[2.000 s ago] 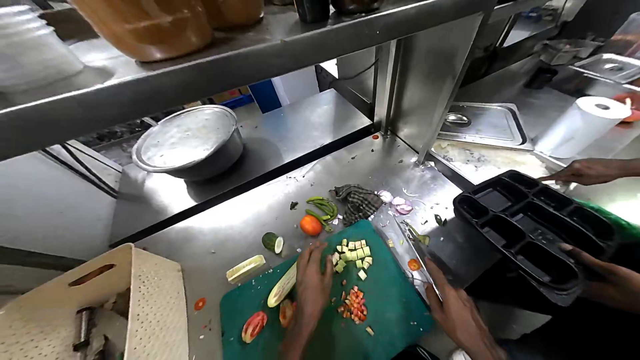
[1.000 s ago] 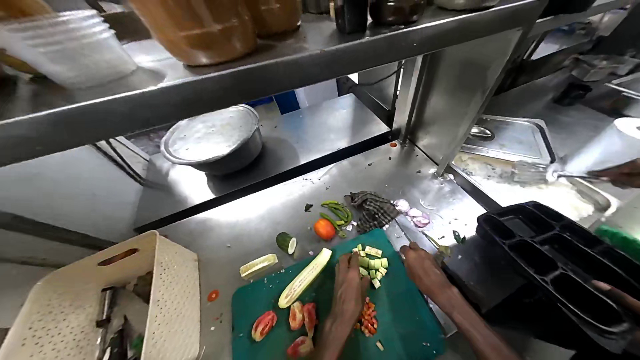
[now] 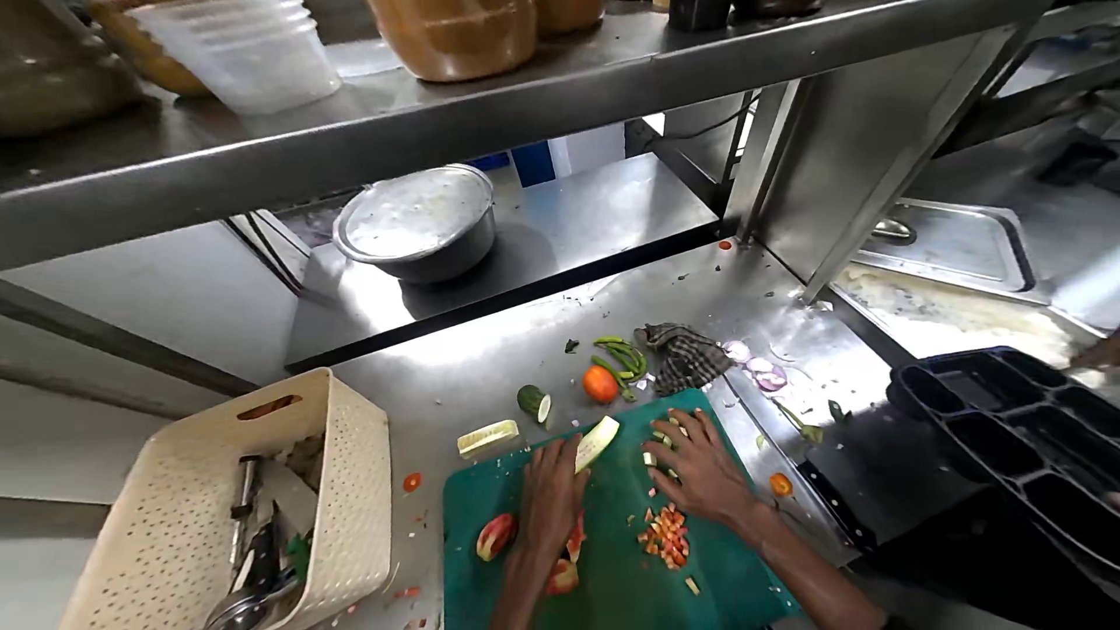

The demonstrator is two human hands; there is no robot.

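Note:
My left hand [image 3: 553,494] lies over the green cutting board [image 3: 612,525], touching a long piece of cucumber [image 3: 597,444]. Spread fingers of my right hand [image 3: 700,464] cover pale green cubes, partly hidden. Diced tomato [image 3: 667,535] sits below that hand, and cored tomato pieces [image 3: 496,536] are around my left wrist. A black-handled knife [image 3: 836,507] rests to the right of the board. Behind the board are a cucumber end [image 3: 534,402], a cut cucumber strip [image 3: 487,438], a whole tomato [image 3: 601,384], green chillies [image 3: 623,357], a checked cloth [image 3: 687,357] and onion pieces [image 3: 766,374].
A perforated plastic basket [image 3: 359,490] with utensils stands at the left. Overhead runs a steel shelf [image 3: 560,92] with tubs. A lidded pot [image 3: 420,223] is at the back. Black compartment trays [image 3: 989,437] are at the right, beside a co-worker's partly visible hand [image 3: 1098,353].
The knife, in my right hand two seconds ago, now lies beside the board. My right hand has come onto the cubes. The cucumber piece has shifted towards the cubes, with my left hand on it.

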